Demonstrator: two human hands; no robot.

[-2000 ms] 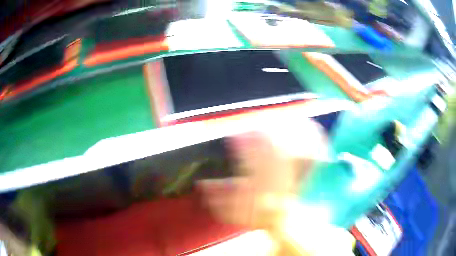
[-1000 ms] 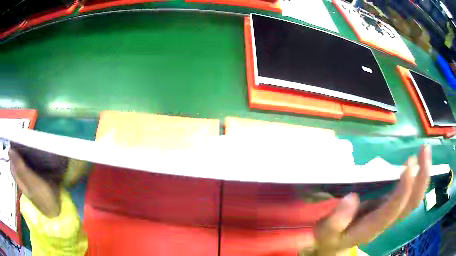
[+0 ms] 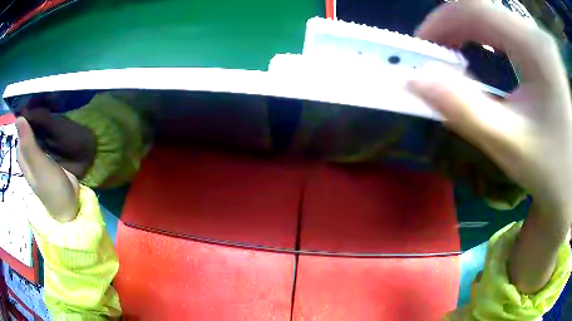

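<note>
A monitor unit with a glossy black screen (image 3: 213,122) and a long white edge (image 3: 157,80) is tilted up over the red foam pads (image 3: 207,276), its screen facing me and mirroring pads and sleeves. A white raised slotted piece (image 3: 364,51) sticks up behind its top edge. My left hand (image 3: 47,178) holds the unit's left end, its fingertips partly hidden. My right hand (image 3: 502,100), slightly blurred, is at the raised piece and top edge at the right, thumb on the near side, fingers over the piece.
A green bench top (image 3: 188,37) runs behind the unit. Another dark screen (image 3: 382,15) lies beyond, partly covered by the raised piece and my right hand. At the left edge a white chassis (image 3: 15,219) with dark wires lies on a red pad.
The unit's top edge is higher in view, showing more of the black screen. My right hand has moved up from the right end onto the raised piece. The view has tilted down towards the pads.
</note>
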